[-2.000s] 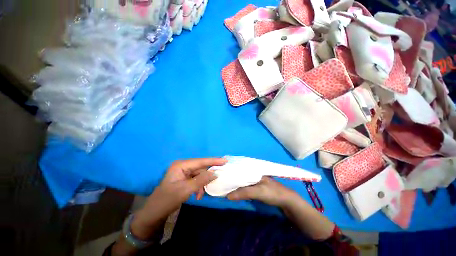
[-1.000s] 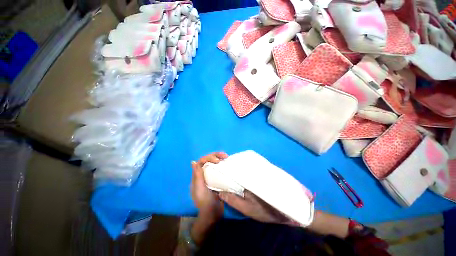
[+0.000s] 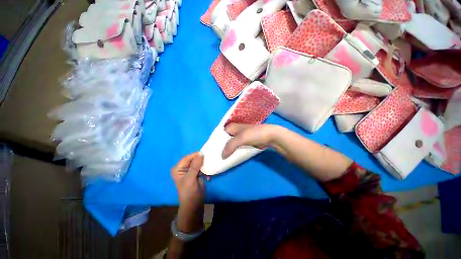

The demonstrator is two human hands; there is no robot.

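Observation:
An off-white flap pouch (image 3: 217, 148) is held tilted over the blue cloth, its flap open and the coral spotted lining (image 3: 254, 103) showing at the upper end. My left hand (image 3: 189, 177) pinches its lower left corner between thumb and fingers. My right hand (image 3: 247, 137) lies over the middle of the pouch, thumb and fingers on its white face and at the lining's edge. No snap button can be made out on the held pouch. The snips do not show.
A large heap of open pouches, with a plain larger pouch (image 3: 307, 88) at its front, lies right. Left, closed pouches (image 3: 103, 43) stand in rows behind crumpled plastic bags (image 3: 98, 119). Brown cartons (image 3: 33, 86) stand beyond the blue cloth's (image 3: 174, 101) left edge.
The pouch has turned and its flap has opened, showing coral lining. My right hand has moved from beneath it onto its face; my left hand now pinches the corner. The view has shifted.

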